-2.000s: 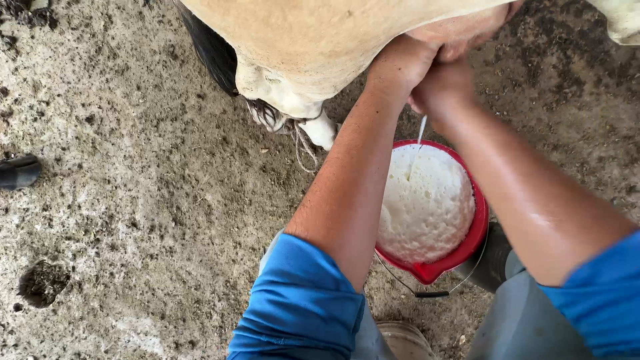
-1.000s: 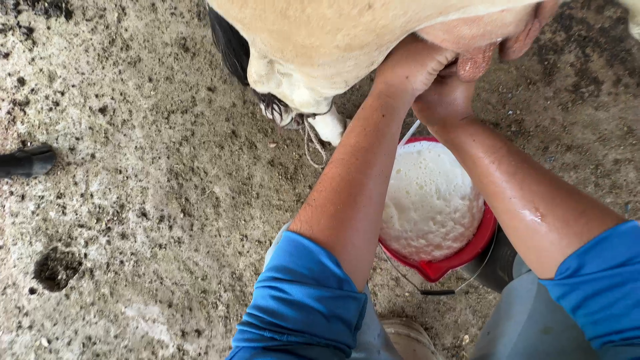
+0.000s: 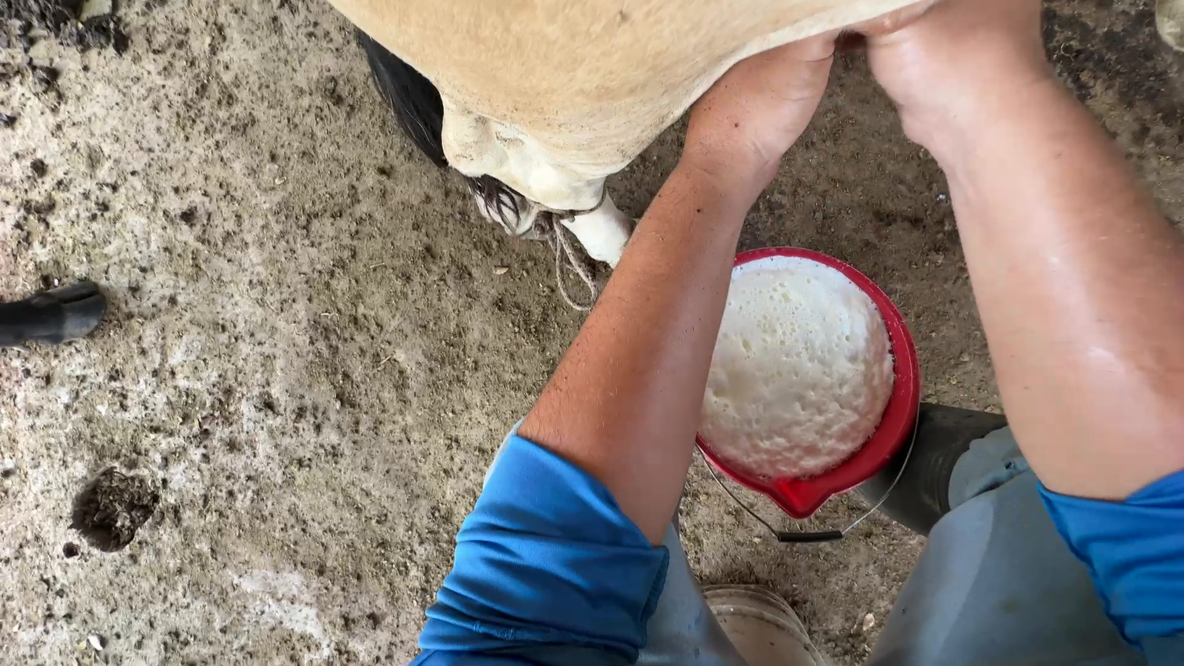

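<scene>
My left hand [image 3: 768,106] reaches up under the belly of a tan cow [image 3: 573,65], its fingers hidden behind the hide. My right hand [image 3: 953,65] is beside it at the top edge, its fingers hidden too. Whether either one grips a teat does not show. Below the hands a red plastic bucket [image 3: 902,398] with a wire handle [image 3: 809,536] stands between my legs, holding foamy white milk [image 3: 795,370]. No milk stream is visible. My left forearm covers part of the bucket's left rim.
A thin rope [image 3: 573,268] is tied round the cow's leg near its pale hoof [image 3: 601,231]. Another animal's dark hoof [image 3: 60,314] rests at the far left. My rubber boot [image 3: 925,462] is right of the bucket; a pale round container [image 3: 763,624] is below. The dirty floor has a hole [image 3: 116,509].
My right hand has moved right and up, away from my left hand. The milk stream seen earlier above the bucket no longer shows. The udder, visible before, is now mostly out of sight.
</scene>
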